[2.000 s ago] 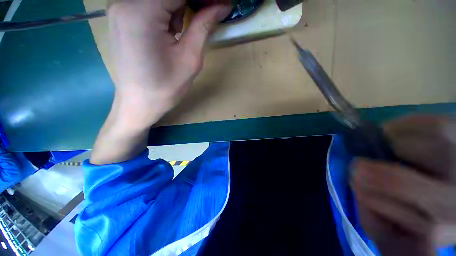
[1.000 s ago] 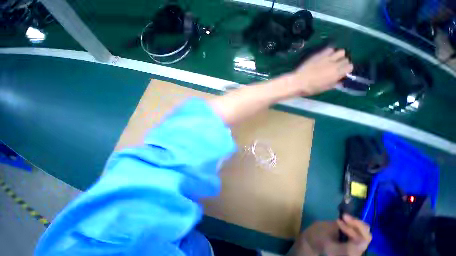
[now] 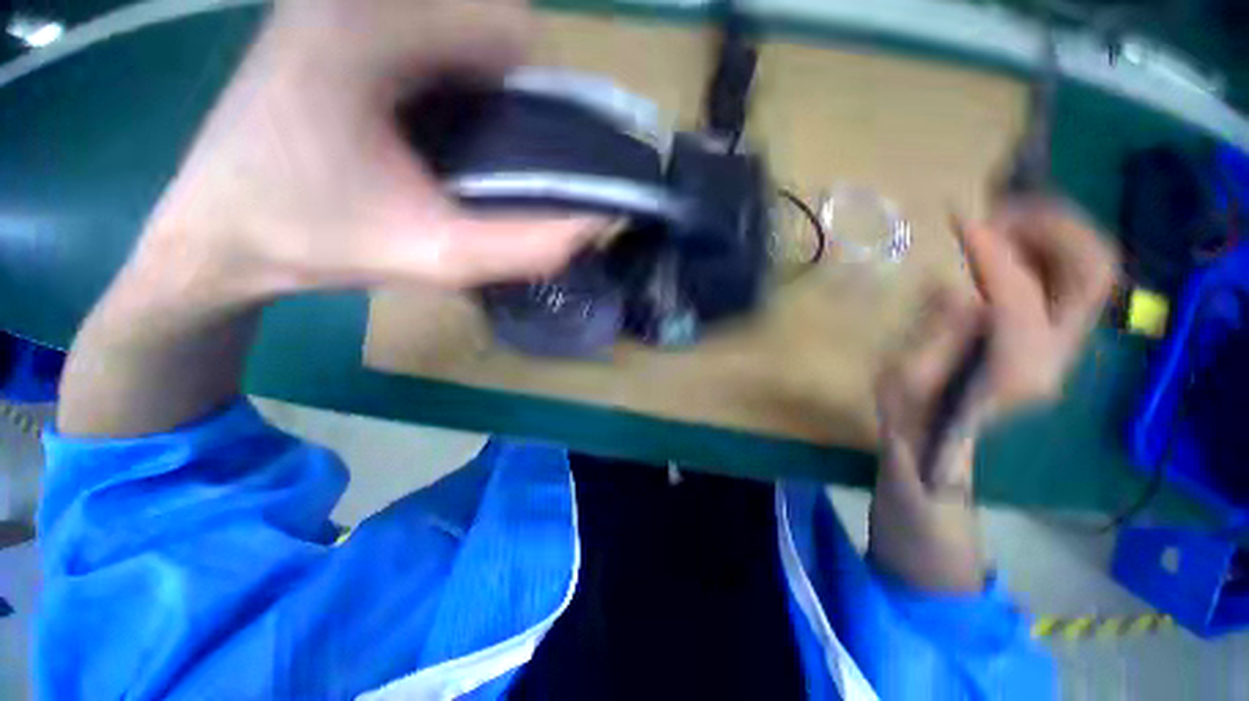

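Note:
My left hand (image 3: 343, 164) is at the upper left, gripping a black headset (image 3: 719, 226) by its band. The headset is held over the tan cardboard mat (image 3: 822, 370) and is blurred. An open ear cup (image 3: 555, 312) hangs at its lower left, with its inside partly showing. My right hand (image 3: 1020, 295) is at the right, closed around the soldering iron (image 3: 955, 397), which is blurred. The iron's tip cannot be made out clearly. A loose silvery coil of solder wire (image 3: 866, 226) lies on the cardboard between the hands.
A black stand with a yellow patch (image 3: 1148, 312) is at the right, beside a blue bin (image 3: 1157, 397). A smaller blue box (image 3: 1185, 578) is at the lower right. The green bench (image 3: 308, 359) surrounds the cardboard. A pale rail (image 3: 945, 44) runs along the back.
My left hand has come back from the conveyor to over the cardboard and now holds a headset. My right hand has lifted away from the stand with the iron, nearer the cardboard's right side.

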